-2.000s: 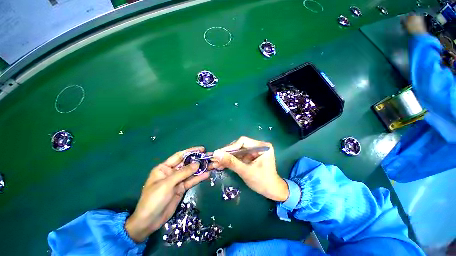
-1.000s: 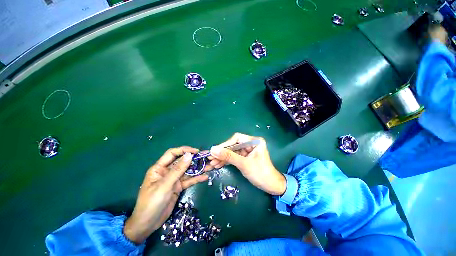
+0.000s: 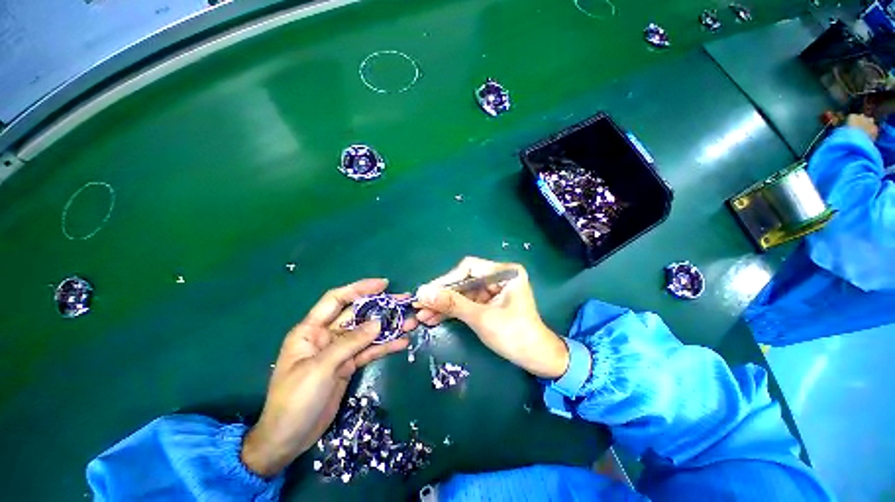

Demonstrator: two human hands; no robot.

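Observation:
My left hand holds a round unit between thumb and fingers, above the bench. My right hand holds slim tweezers like a pen, with their tip end at the unit's right edge. The tip is too small to see clearly, and I cannot tell whether it grips a part. A loose pile of small shiny metal parts lies below my hands. A smaller clump of parts lies under my right hand.
A black parts bin stands right of my hands. Round units ride the green belt, one ahead. Another unit lies right. A wire spool and a neighbour's blue sleeve are at the far right.
The units and circle outlines on the belt have moved left. My right hand has shifted slightly at the unit, which has turned a little in my left hand. The neighbour's hand has moved down.

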